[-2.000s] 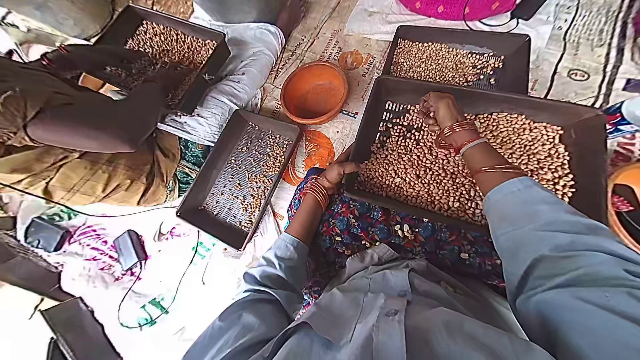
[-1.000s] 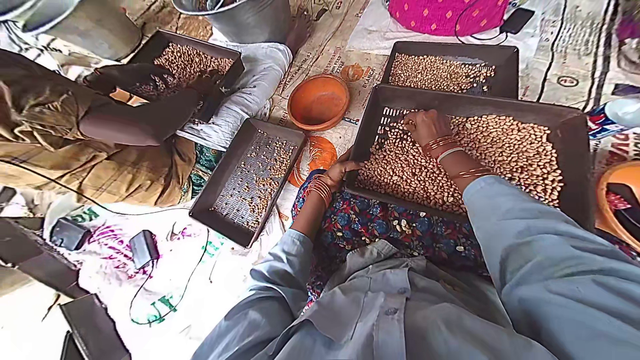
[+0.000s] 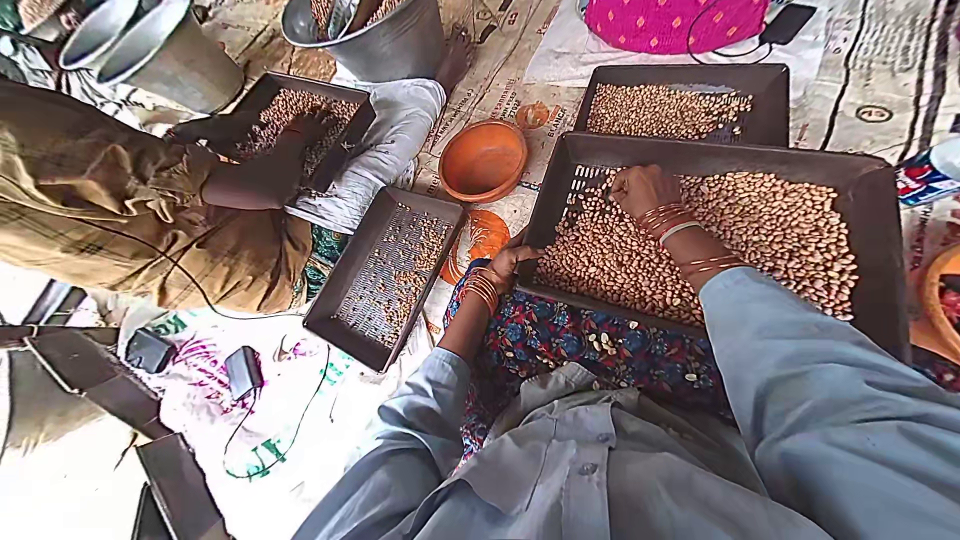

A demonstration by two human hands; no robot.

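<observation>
A large dark rectangular tray (image 3: 874,225) with a slotted bottom rests over my lap, spread with shelled nuts or beans (image 3: 765,232). My left hand (image 3: 510,264) grips its near left corner, thumb over the rim. Inside the tray, toward the far left, my right hand (image 3: 643,191) is curled down among the nuts, fingertips together; whether it pinches any is hidden. Bare slots show just left of it. To the left lies a smaller perforated tray (image 3: 322,319) with scattered small pieces. An orange clay bowl (image 3: 484,161) sits beyond my left hand.
Behind the large tray stands another tray (image 3: 772,97) of nuts. At the left, a co-worker's hands (image 3: 304,131) are in a nut-filled tray (image 3: 364,124). Metal buckets (image 3: 394,45) stand behind. Black devices (image 3: 244,373) with cables lie on sacking; an orange basin (image 3: 934,300) is at the right edge.
My right hand has shifted slightly left over the nuts since the oldest frame. My left hand stays at the tray's corner. The view has shifted, showing more of the buckets.
</observation>
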